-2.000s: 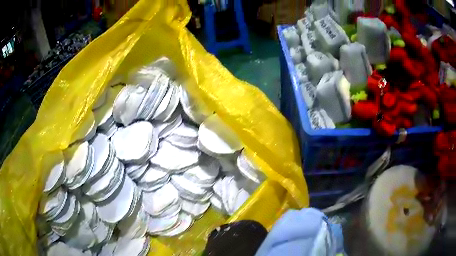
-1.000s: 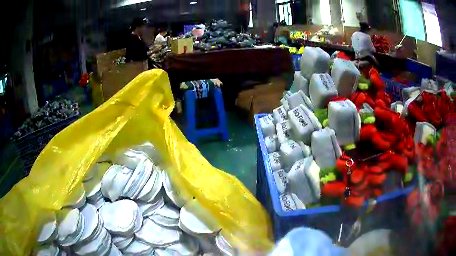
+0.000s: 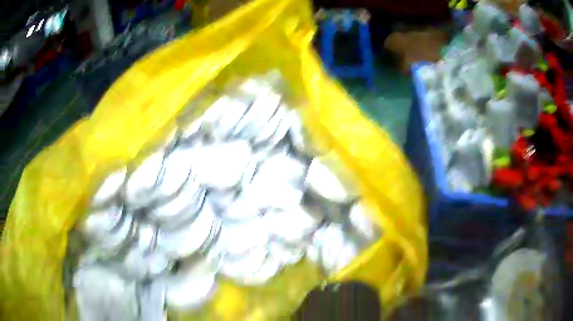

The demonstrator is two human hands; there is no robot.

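Many round white fabric discs [image 3: 220,164] lie in overlapping loose stacks inside a wide-open yellow plastic bag [image 3: 141,81]. The frame is blurred, so single discs are hard to separate. A paler, block-like white shape [image 3: 103,294] shows at the lower left; I cannot tell what it is. A dark rounded shape [image 3: 342,302] cuts into the bottom edge in front of the bag; it cannot be identified. Neither my left hand nor my right hand can be made out.
Right of the bag stands a blue crate [image 3: 474,199] with grey-white plush blocks [image 3: 515,94] and red plush parts [image 3: 540,163]. A pale round object [image 3: 520,285] is at lower right. A blue stool [image 3: 347,47] and brown carton [image 3: 418,49] stand behind.
The view rose to the room and tilted back down to the bag. Bag and crate now sit further right than two seconds ago. The light-blue plush piece at the bottom is out of view.
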